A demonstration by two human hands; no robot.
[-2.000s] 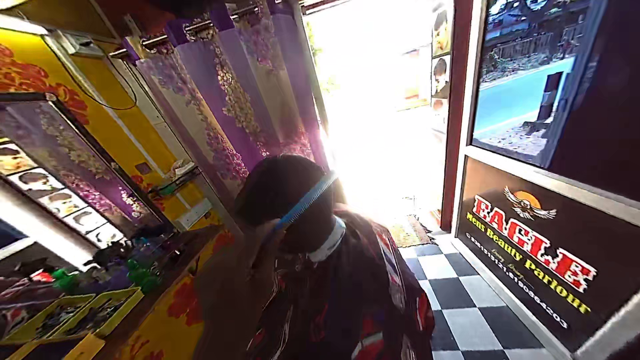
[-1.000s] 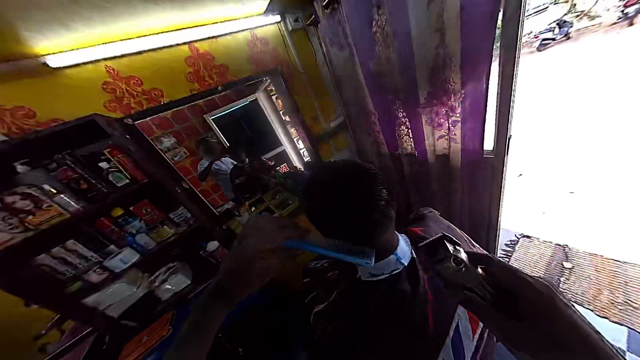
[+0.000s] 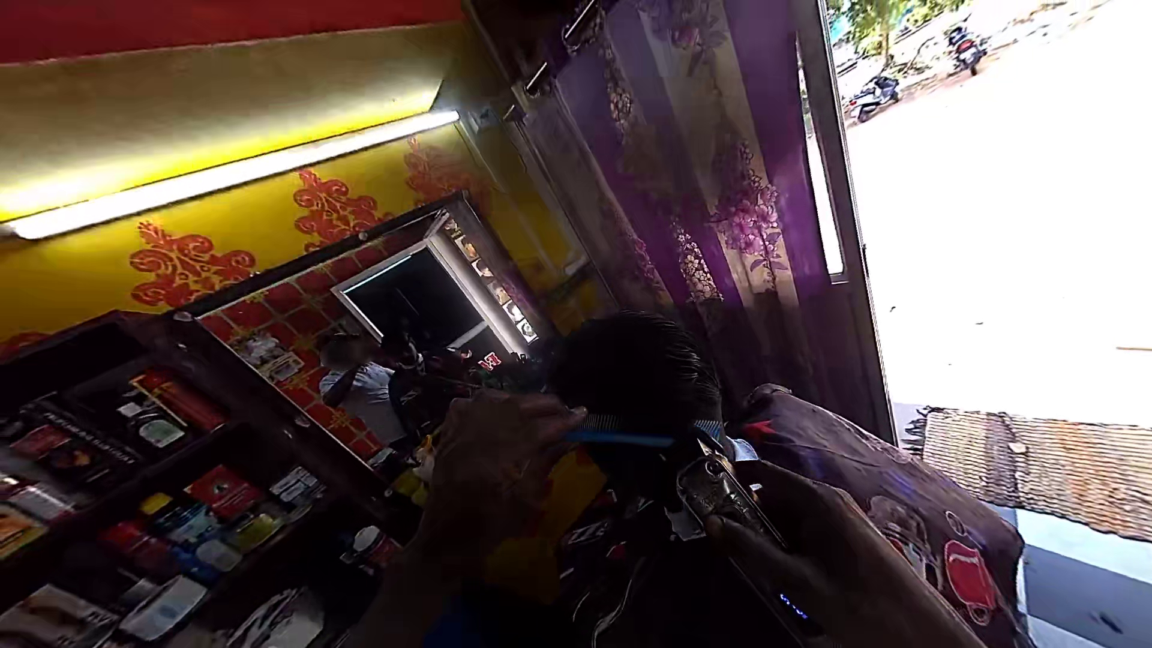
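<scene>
My left hand (image 3: pixel 499 450) pinches one end of a blue comb (image 3: pixel 621 438), whose teeth lie in the dark hair low on a seated person's head (image 3: pixel 639 369). In my right hand (image 3: pixel 801 531) is a metal-bodied hair clipper (image 3: pixel 720 490); its blade end is at the nape, beside the comb's far part. A light strip (image 3: pixel 743 449) shows around the person's neck. A dark patterned cape (image 3: pixel 864 459) covers the shoulders. The front of the head is turned away from view.
Shelves (image 3: pixel 225 432) with bottles and boxes stand at the left, beside a wall mirror (image 3: pixel 360 342). A purple floral curtain (image 3: pixel 720 180) hangs behind the head. At the right are an open doorway and a woven mat (image 3: pixel 1044 468).
A second ago the clipper was apart from the head, to the right of the neck; now its blade end is at the nape by the comb. The view has swung left from the doorway.
</scene>
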